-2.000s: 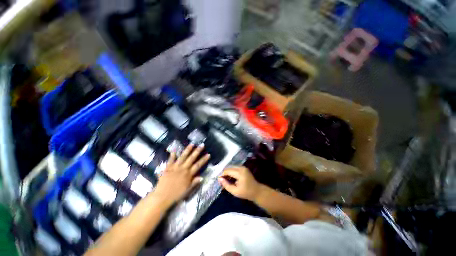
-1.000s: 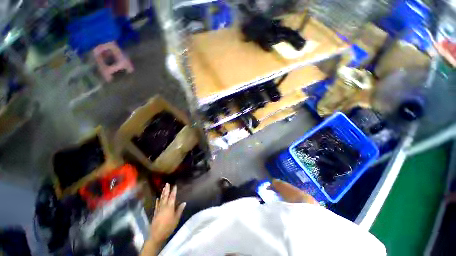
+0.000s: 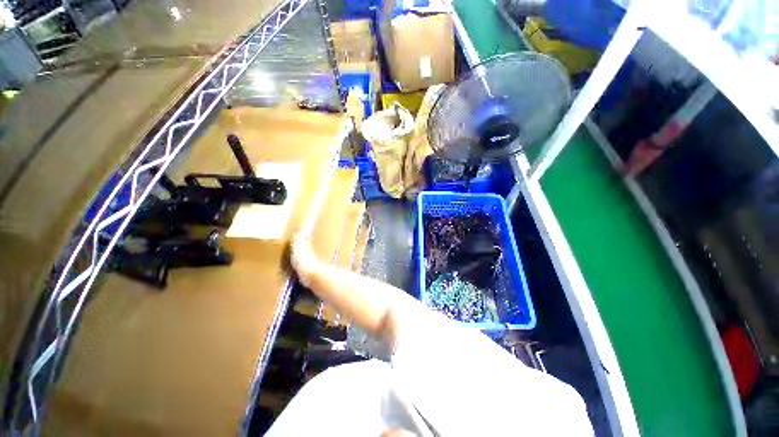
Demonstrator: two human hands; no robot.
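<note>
My right hand (image 3: 301, 259) is at the edge of a wire-rack shelf covered in brown cardboard (image 3: 188, 341). Its fingers are blurred, and I cannot tell whether it holds anything. Several black bracket-like units (image 3: 231, 189) lie on the shelf to the left of the hand, some partly over a white sheet (image 3: 266, 213). My left hand is out of the picture.
A blue crate (image 3: 519, 282) with dark and greenish small parts stands right of my arm. A fan (image 3: 500, 119), a brown sack (image 3: 397, 162) and a cardboard box (image 3: 420, 53) are behind it. A green conveyor (image 3: 615, 256) runs along the right. More dark parts sit on a lower shelf.
The view has turned right from the bench to the rack. My right arm now extends to the shelf; my left hand has left the picture.
</note>
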